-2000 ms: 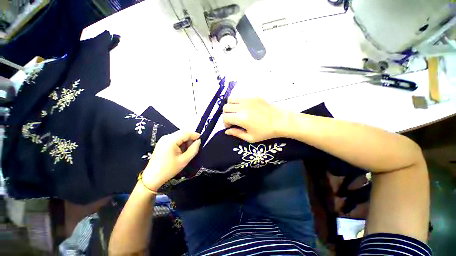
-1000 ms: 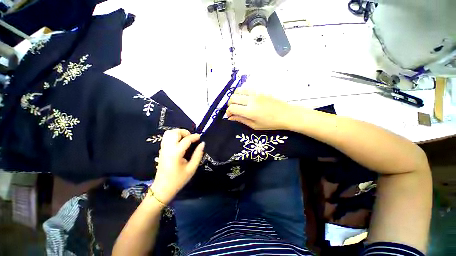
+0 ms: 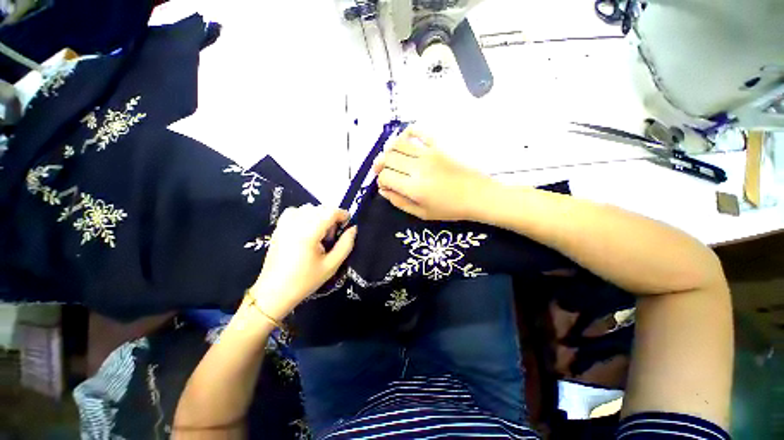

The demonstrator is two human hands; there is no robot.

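A black garment panel with cream-gold flowers (image 3: pixel 163 206) lies over the white table and hangs onto the lap. A narrow blue-violet strip (image 3: pixel 368 168) runs diagonally from the needle area down to my left hand. My left hand (image 3: pixel 305 249) pinches the strip and cloth at the lower end of the split. My right hand (image 3: pixel 425 176) presses and holds the cloth edge close below the presser foot (image 3: pixel 394 113), its fingertips nearly at the foot. The needle itself is too blurred to make out.
Long tweezers (image 3: pixel 619 136) and a black-handled cutter (image 3: pixel 698 168) lie right of the needle. Dark scissors loops (image 3: pixel 612 10) are at the top right. The white machine head (image 3: pixel 713 60) stands there. A grey rounded plate (image 3: pixel 473 58) is beside the foot. A garment pile (image 3: pixel 112 387) is at lower left.
My right hand has moved up and left to the strip's upper end. The gap between the strip's edges has narrowed. My left hand still pinches the lower end.
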